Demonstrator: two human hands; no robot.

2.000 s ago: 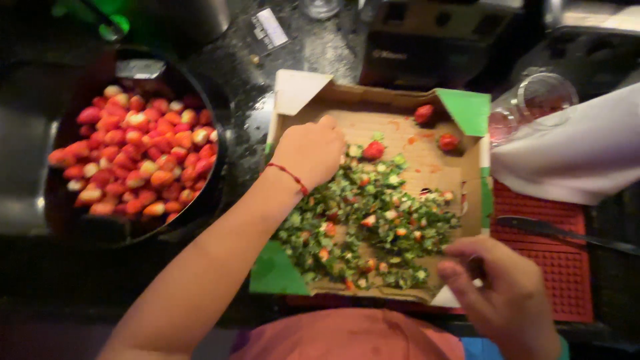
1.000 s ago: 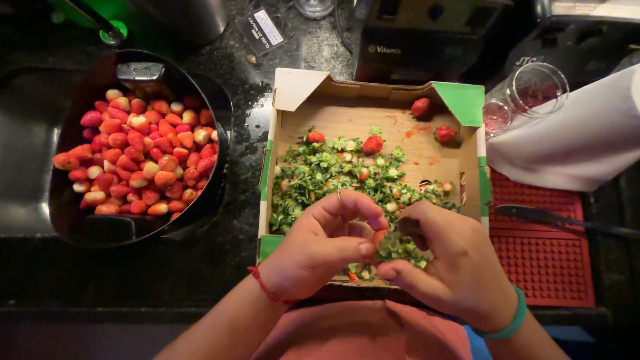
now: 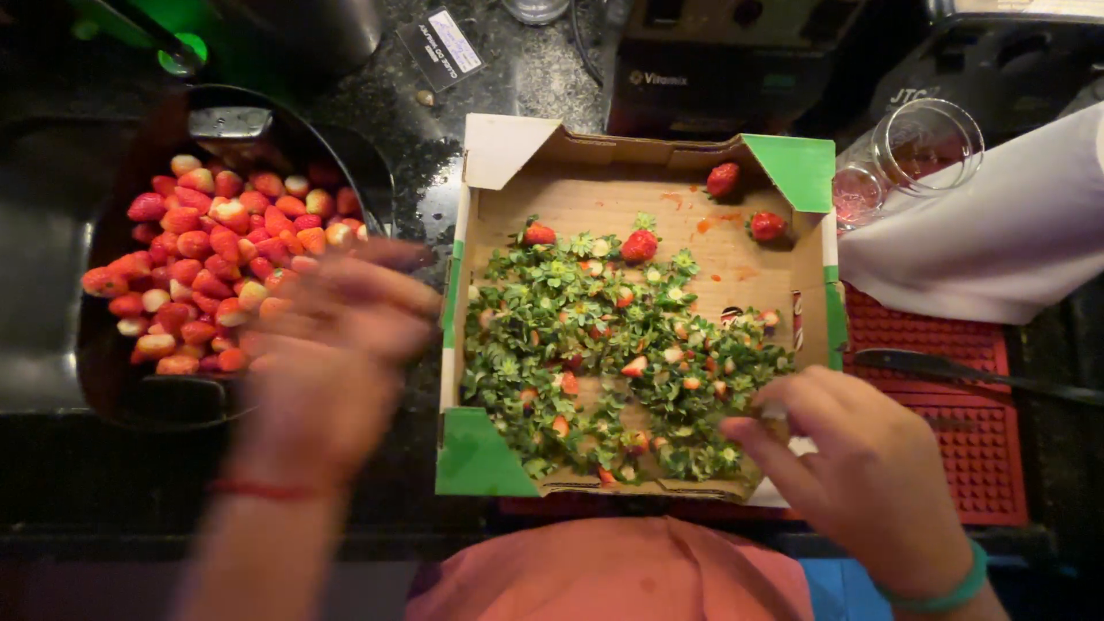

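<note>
A shallow cardboard box [image 3: 604, 185] with green and white corners holds a heap of strawberry leaf tops [image 3: 552, 319]. Whole strawberries lie in it, among them a leafy one [image 3: 639, 246] and one in the far right corner [image 3: 723, 180]. To its left a black oval pan [image 3: 323, 147] is heaped with hulled strawberries [image 3: 207, 259]. My left hand [image 3: 332, 345], blurred, is over the pan's right edge; whether it holds anything cannot be told. My right hand [image 3: 841, 440] hovers at the box's near right corner, thumb and index finger apart, a small gap between them and nothing plainly held.
Right of the box lie a red textured mat [image 3: 975, 448], a dark-bladed knife [image 3: 923, 364], a white paper towel roll [image 3: 992, 224] and a clear glass jar [image 3: 927, 147]. A Vitamix blender base [image 3: 707, 78] stands behind. A card with writing [image 3: 442, 49] lies on the stone counter.
My hands were together over the near part of the box a second ago. The left has moved left to the pan, the right to the box's near right corner. They have come apart.
</note>
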